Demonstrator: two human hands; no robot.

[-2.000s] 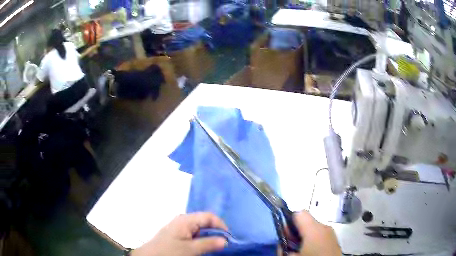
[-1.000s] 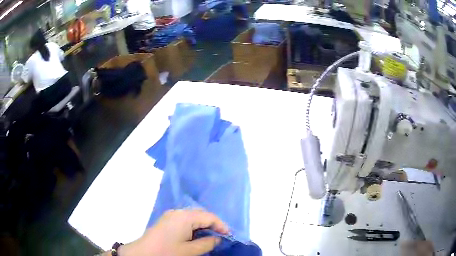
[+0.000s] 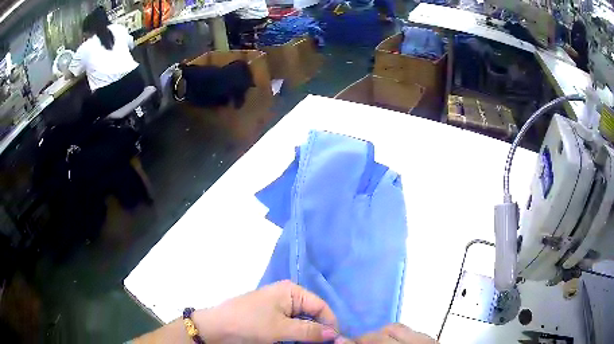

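Note:
A blue denim garment piece (image 3: 350,235) lies lengthwise on the white table (image 3: 202,248), with a stitched seam along its left side and a darker flap sticking out at the left. My left hand (image 3: 269,316) pinches the near end of the cloth between thumb and fingers. My right hand (image 3: 390,334) is at the bottom edge, cut off by the frame, its fingertips close to the left ones at the cloth's near end. What its fingers hold is hidden.
The sewing machine head (image 3: 565,195) and lamp (image 3: 506,245) stand at the right. Black thread snips (image 3: 549,338) lie at the lower right. Beyond the table are cardboard boxes (image 3: 409,67), dark cloth on the left and a seated person (image 3: 108,60).
The large shears, first in my right hand and then put down at the right, are out of view. My right hand has come back beside my left at the cloth. The view has shifted left.

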